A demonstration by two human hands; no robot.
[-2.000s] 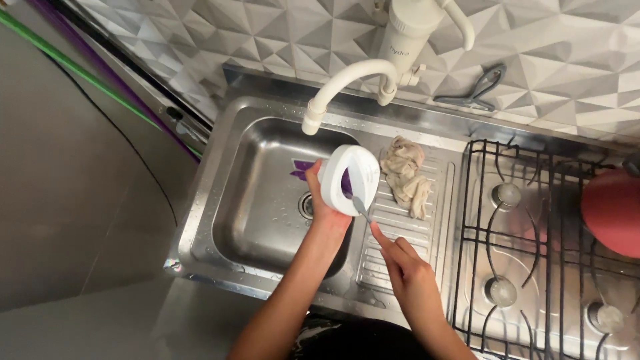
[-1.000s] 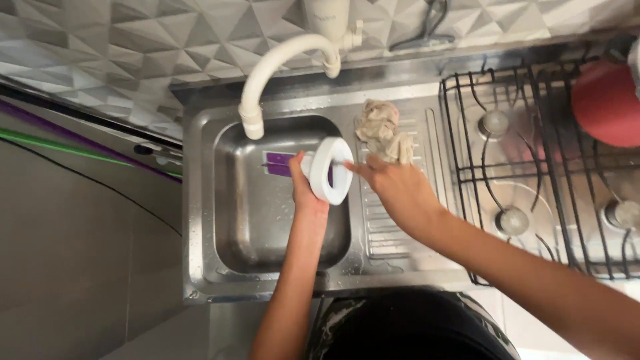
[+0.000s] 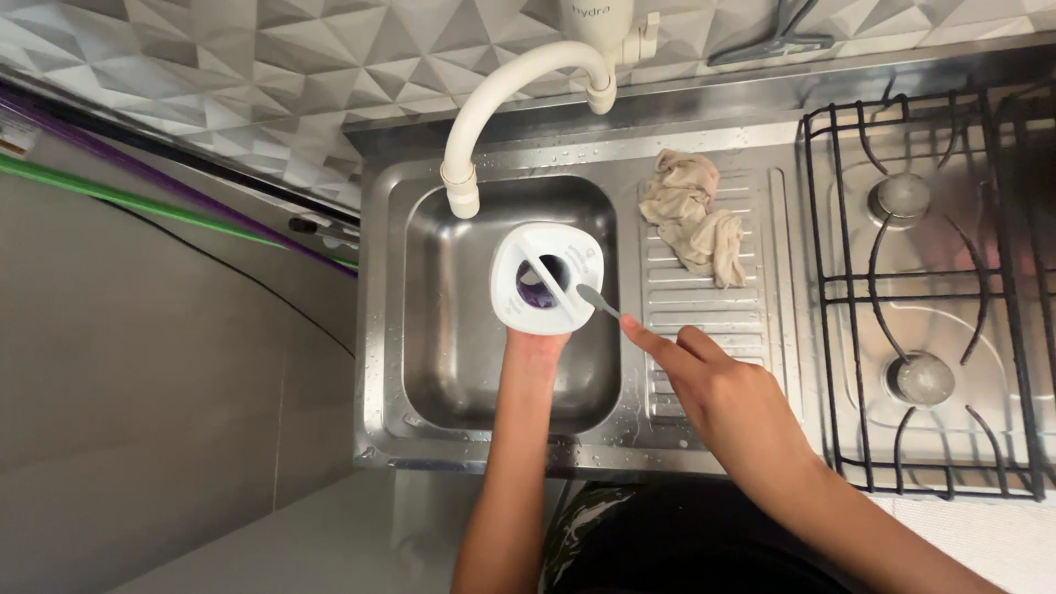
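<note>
Over the stainless steel sink basin, my left hand [image 3: 538, 340] holds a white plastic piece [image 3: 516, 247] from beneath, its fingers mostly hidden. The piece is rounded, with a bar across a central hole where purple and dark parts show. My right hand [image 3: 726, 388] grips a small grey utensil [image 3: 596, 299], which looks like a spoon, with the index finger stretched along it. The utensil's rounded tip is at the right edge of the white piece; whether it touches cannot be told.
A cream curved faucet [image 3: 503, 78] reaches over the sink [image 3: 388, 330]. On the ribbed drainboard [image 3: 701, 330] lies a crumpled beige cloth [image 3: 693, 216]. The gas stove's black grates [image 3: 916, 299] are at the right. Green [image 3: 124, 198] and purple [image 3: 148, 161] poles lean at the left.
The white piece has been turned so its barred face and hole point up at the camera. My right hand has drawn back toward the lower right from the piece since one second ago.
</note>
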